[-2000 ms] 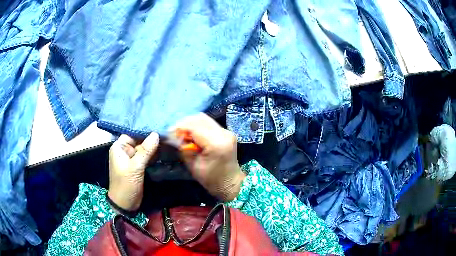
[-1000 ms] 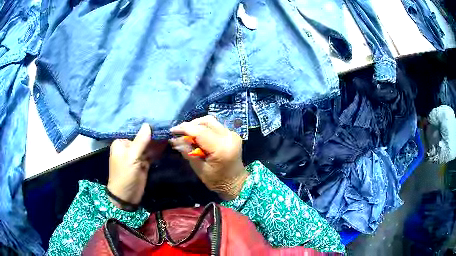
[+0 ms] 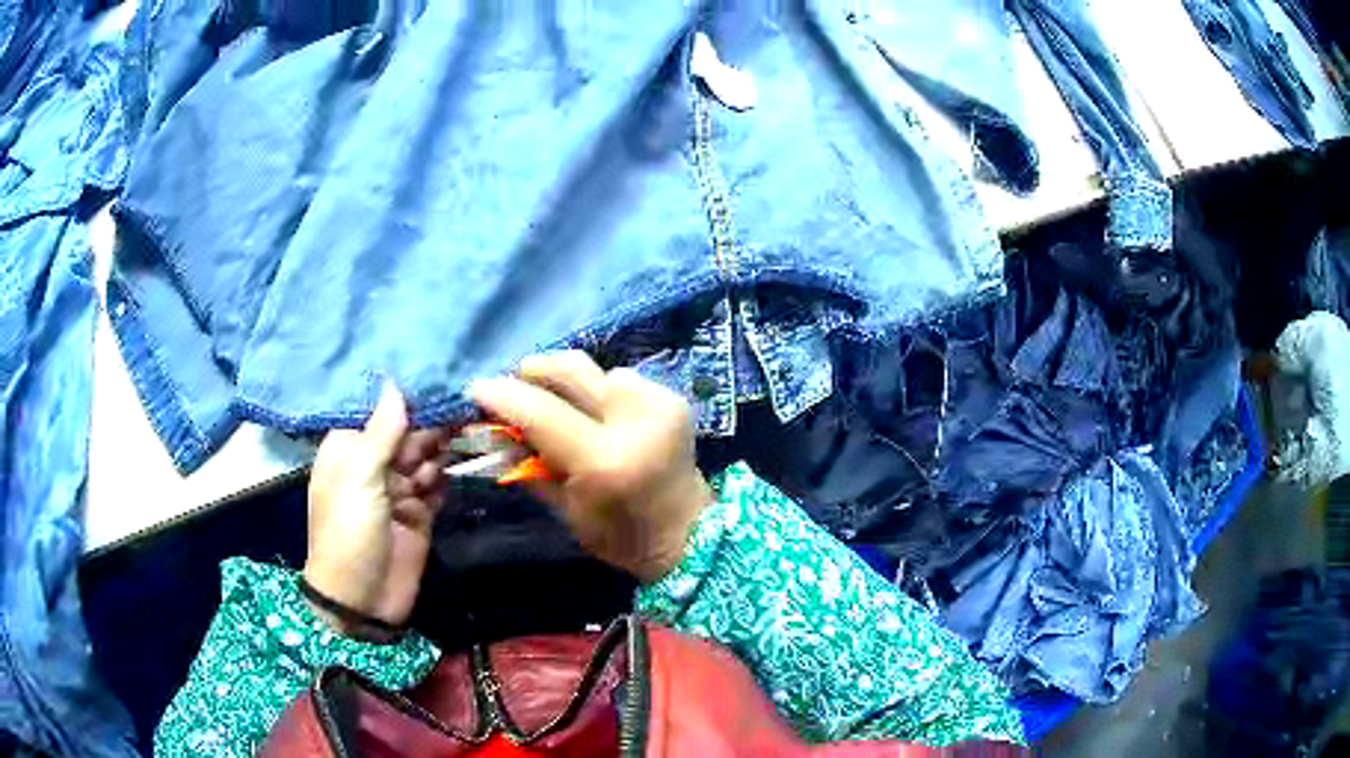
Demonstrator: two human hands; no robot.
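The mid-blue denim shirt (image 3: pixel 489 193) lies spread over the table, its curved hem (image 3: pixel 592 329) towards me. My left hand (image 3: pixel 363 511) pinches the hem between thumb and fingers. My right hand (image 3: pixel 615 459) is closed round orange-handled thread snips (image 3: pixel 511 452), whose pale blades point left just below the hem. The right fingertips also touch the hem. A white care label (image 3: pixel 724 74) lies on the yellowish-stitched side seam (image 3: pixel 715 193). A cuff-like stitched band (image 3: pixel 792 363) with a button hangs below the hem.
The white table (image 3: pixel 148 481) has its near edge before me. Other denim lies at the left (image 3: pixel 45 370) and upper right (image 3: pixel 1096 104). A dark denim heap (image 3: pixel 1066 489) fills the lower right, with a blue bin edge (image 3: pixel 1236 496) beside it. A red jacket (image 3: pixel 711 696) is below my hands.
The whole shirt has shifted left in view since the first frame. Both hands have moved slightly left along the hem, and the blades of the snips now show more clearly.
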